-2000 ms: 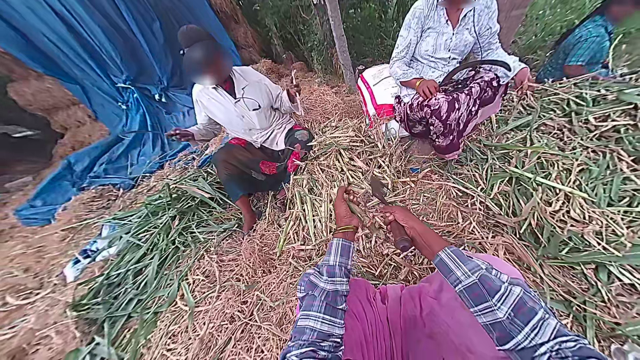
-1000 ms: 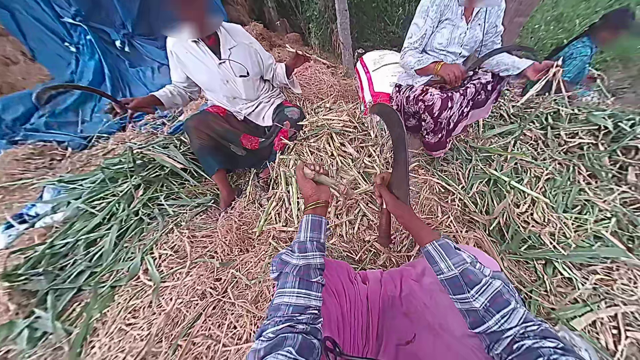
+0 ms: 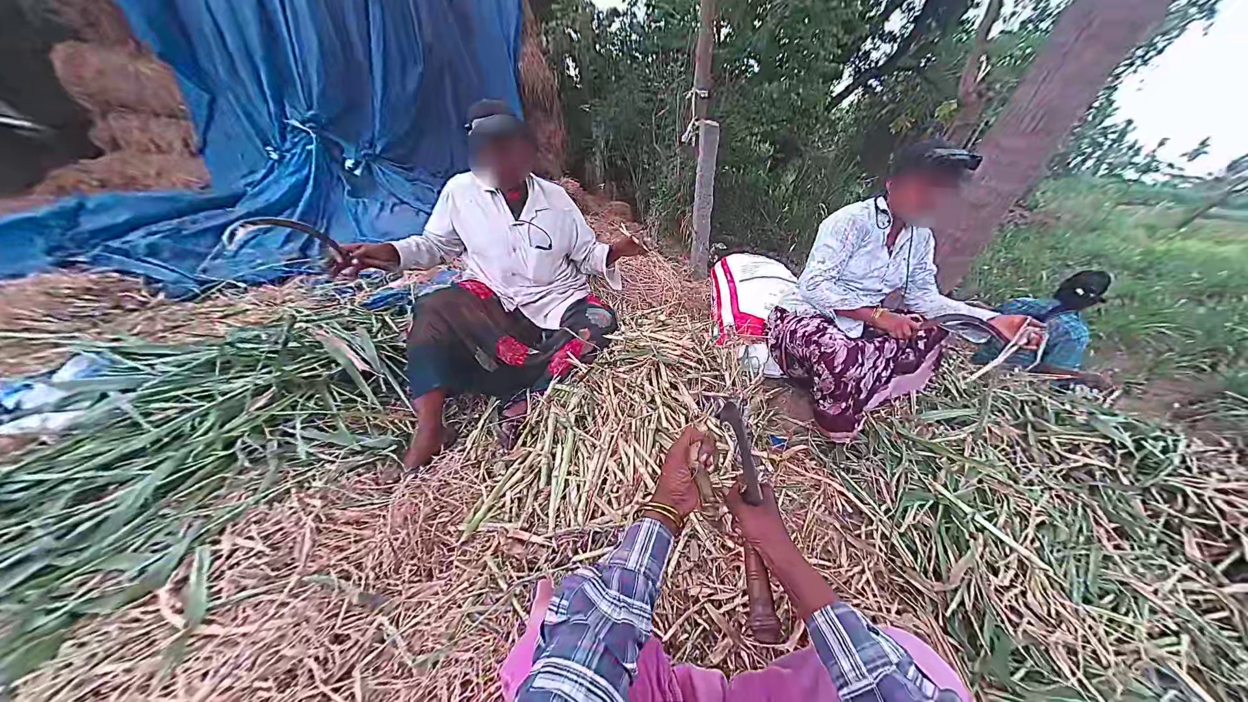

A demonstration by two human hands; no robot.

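Note:
My left hand (image 3: 684,470), with bangles at its wrist, is closed around a short plant stalk (image 3: 703,480) that points down toward my other hand. Just to the right, my right hand (image 3: 759,517) grips a sickle (image 3: 743,444). Its dark blade rises from the fist, tip bent to the left, and its wooden handle (image 3: 760,595) sticks out below. Stalk and blade are close together; whether they touch I cannot tell. Beneath both hands lies a heap of cut stalks (image 3: 604,429).
One person (image 3: 517,253) sits ahead holding a sickle (image 3: 283,226); another (image 3: 868,283) sits at right with a sickle and stalks. A third person (image 3: 1063,322) is behind. Green stalks (image 3: 127,468) lie left, more (image 3: 1053,507) right. A blue tarpaulin (image 3: 322,117), post (image 3: 704,175) and white sack (image 3: 756,297) stand beyond.
The sickle blade, raised and broadside a second ago, now shows narrow beside the stalk in my left hand. The view has tilted up, showing more trees and the tarpaulin.

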